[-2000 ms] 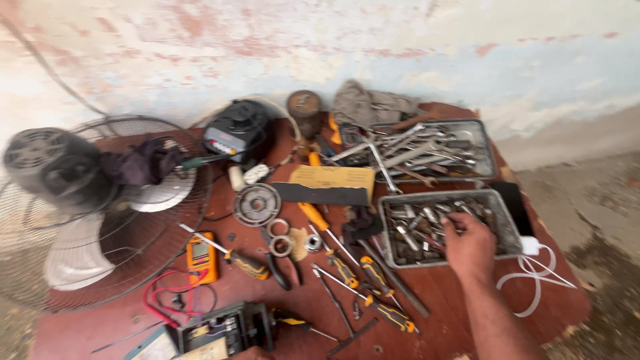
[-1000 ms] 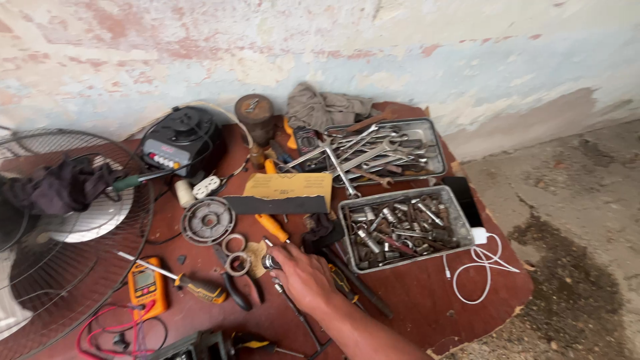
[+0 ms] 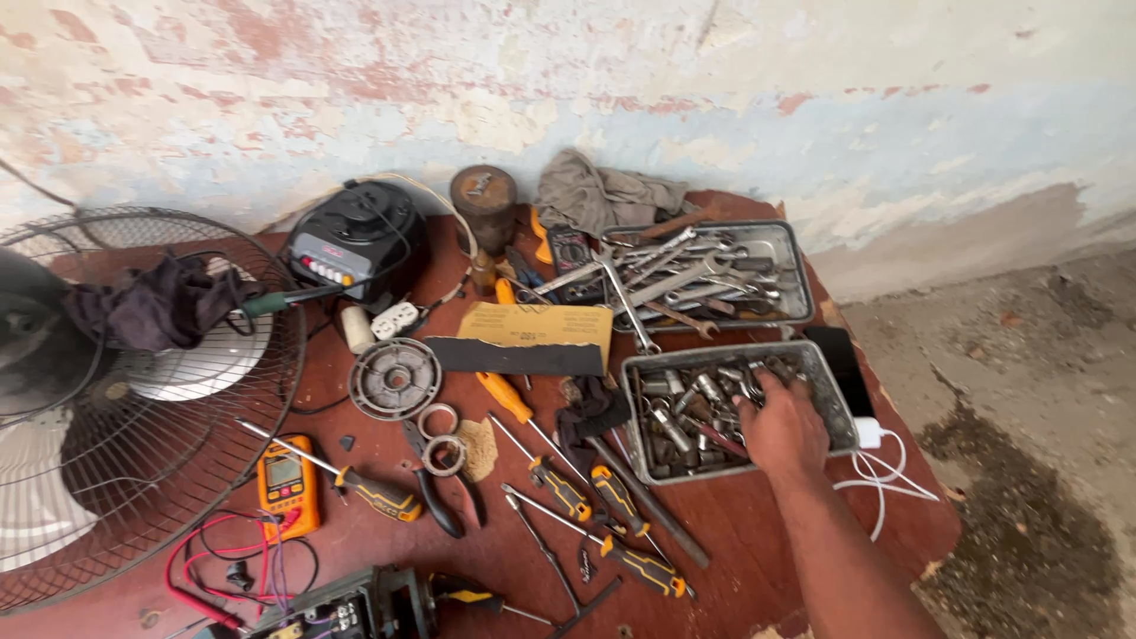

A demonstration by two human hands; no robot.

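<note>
My right hand [image 3: 785, 422] reaches into the right side of a grey metal tray [image 3: 741, 477] of sockets, its fingers among the pieces; whether it grips one is hidden. Loose sockets [image 3: 672, 429] fill the tray's left part. Behind it, a second tray [image 3: 803, 284] holds combination wrenches [image 3: 679, 288], one wrench [image 3: 624, 297] lying across its left edge. Left of the socket tray are a dark cloth [image 3: 586, 417], a steel bar [image 3: 652, 506] and several yellow-and-black screwdrivers [image 3: 561, 491]. My left hand is out of view.
A fan [image 3: 133, 382] in a wire cage takes up the left side. Near it are a yellow multimeter [image 3: 288, 485], metal rings [image 3: 444, 454], pliers [image 3: 439, 501] and an opened electrical device [image 3: 342, 612]. Sandpaper [image 3: 532, 333] lies mid-table. A white cable [image 3: 879, 479] hangs near the right edge.
One second ago my right hand was over the middle of the table by the metal rings; now it is back in the socket tray, where it was two seconds ago.
</note>
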